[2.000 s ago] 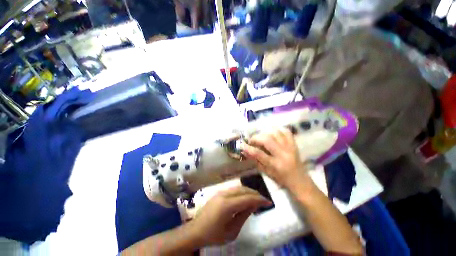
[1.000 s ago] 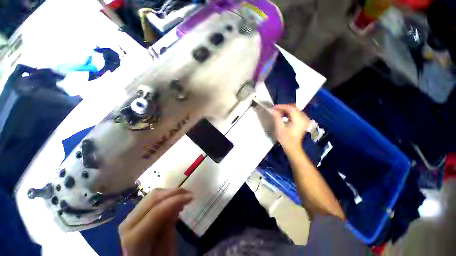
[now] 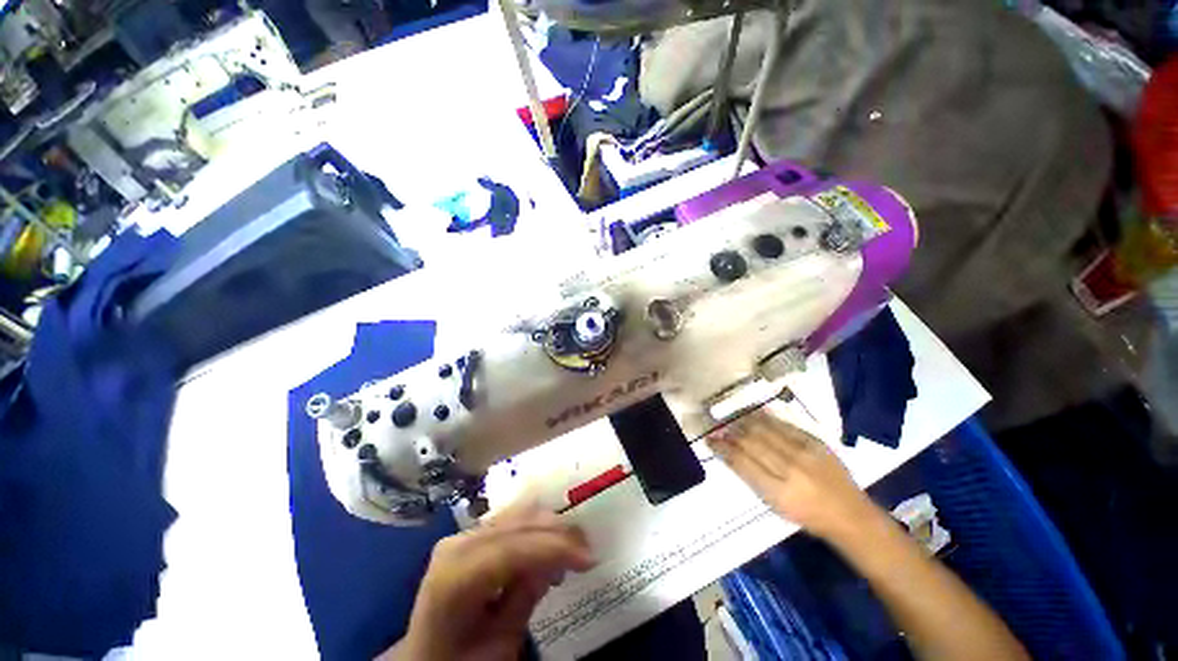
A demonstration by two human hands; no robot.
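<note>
The off-white sewing machine head [image 3: 517, 413] with a purple end lies across the middle. My left hand [image 3: 497, 575] is in front of its needle end, blurred, with loosely bent fingers and nothing visible in it. My right hand [image 3: 795, 478] rests palm down at the right part of the machine bed, fingertips on the bed seam; whether something small is under the fingers is hidden. A black phone [image 3: 656, 448] lies on the bed between the hands. A red tape piece [image 3: 597, 486] is left of it. A navy panel [image 3: 375, 568] lies under the needle end.
A dark grey box-like object [image 3: 278, 258] and navy cloth pile [image 3: 78, 452] are at left. Dark cloth [image 3: 873, 375] lies by the machine's purple end. A blue crate [image 3: 1033, 542] is below the table at right. A person in brown clothing [image 3: 930, 168] is behind the machine.
The view has swung back up and left since one second ago. My right hand has gone from a raised pinch near the bed's right end to lying flat on the bed. My left hand stays near the needle end.
</note>
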